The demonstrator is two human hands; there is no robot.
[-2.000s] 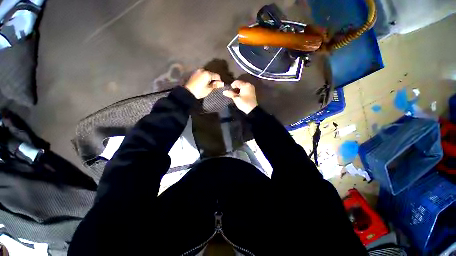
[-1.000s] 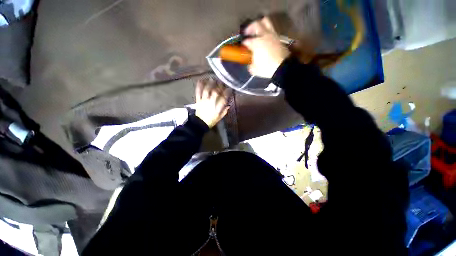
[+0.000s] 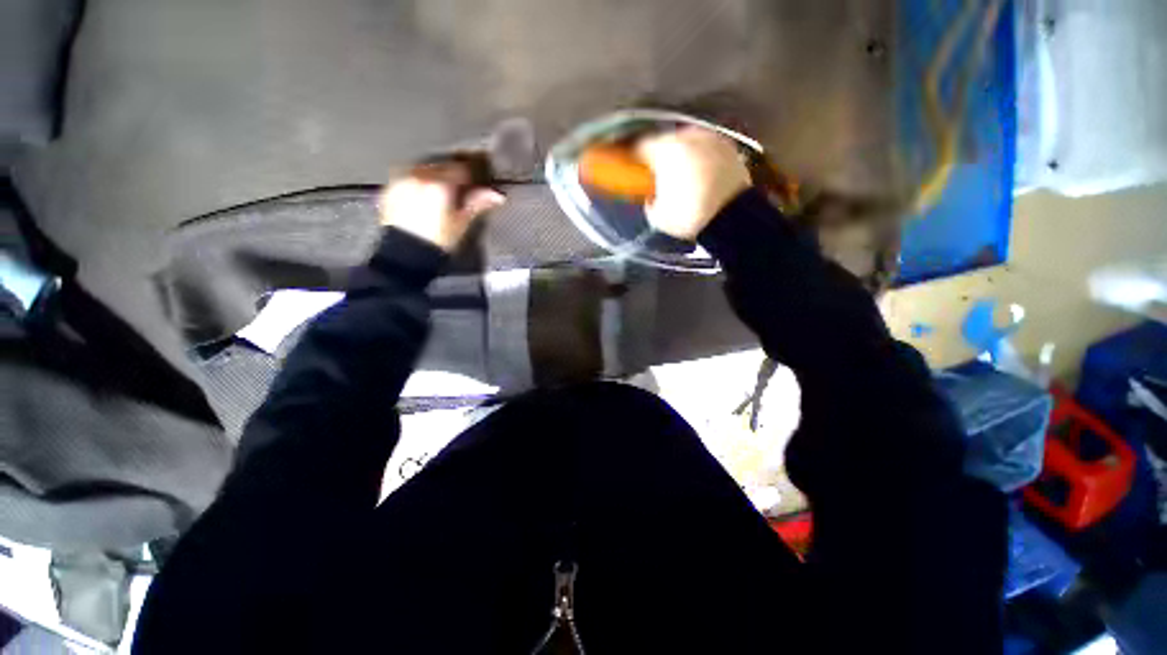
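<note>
The steam iron [image 3: 602, 211], blurred, has a pale rim and an orange handle. My right hand [image 3: 695, 179] is closed around the handle. The iron's sole overlaps the upper right edge of the grey-brown garment [image 3: 307, 230], which lies near the table's front edge. The garment shows white inside parts and a dark band across its middle. My left hand [image 3: 435, 205] is at the garment's upper edge, left of the iron, its fingers bent and blurred; whether it pinches the cloth cannot be told.
The brown table cover [image 3: 320, 90] extends beyond the garment. A blue panel [image 3: 953, 218] with a yellow-orange hose is at the right. Dark garments [image 3: 90, 397] lie at the left. A blue crate [image 3: 992, 422] and a red crate [image 3: 1081, 473] stand on the floor at the right.
My right hand took hold of the iron, first seen standing unheld, and it now sits slightly lower and further right than one second ago. My left hand has moved left and up along the garment.
</note>
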